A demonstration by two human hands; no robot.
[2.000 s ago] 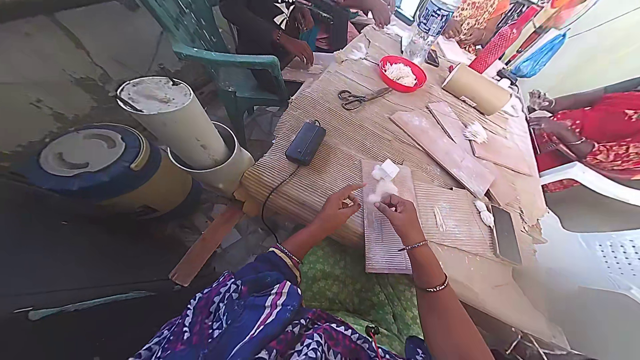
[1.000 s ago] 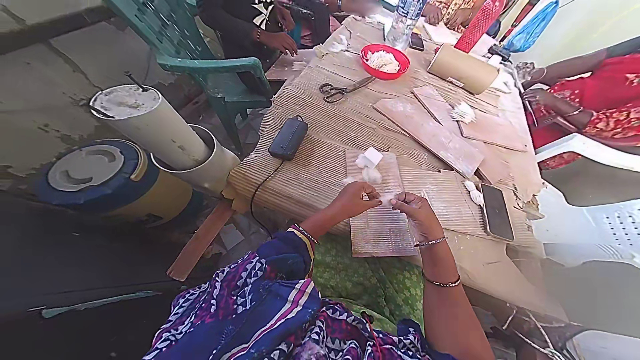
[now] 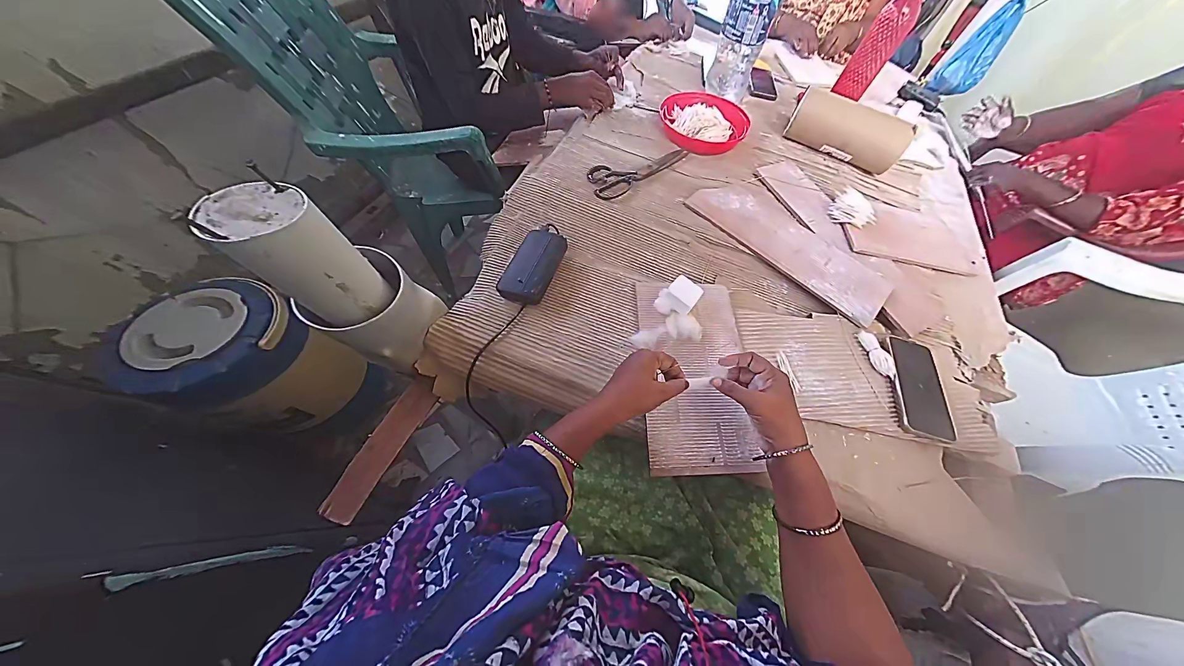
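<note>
A short strand of white cotton (image 3: 700,381) stretches between my hands, above a ridged board (image 3: 694,435). Its left end is pinched in the fingertips of my left hand (image 3: 650,381). My right hand (image 3: 757,388) grips the other end between thumb and fingers. Just beyond my fingers, tufts of loose cotton (image 3: 683,326) and a small white block (image 3: 684,292) lie on the board's far part. Thin white wicks (image 3: 787,370) rest to the right of my right hand. Farther right are a white bundle (image 3: 875,355) and a smartphone (image 3: 922,388).
The cardboard-covered table (image 3: 592,250) bears a black power adapter (image 3: 532,265) with a cord, scissors (image 3: 614,181), a red bowl (image 3: 706,98) of white wicks, flat boards (image 3: 795,250) and a cardboard tube (image 3: 849,129). Other people sit around it. A green chair (image 3: 398,143) and a water cooler (image 3: 213,342) stand left.
Two seconds ago my hands were apart, my left fingers spread and my right hand at the loose cotton. Now both are close together, nearer the board's near part, with a strand between them.
</note>
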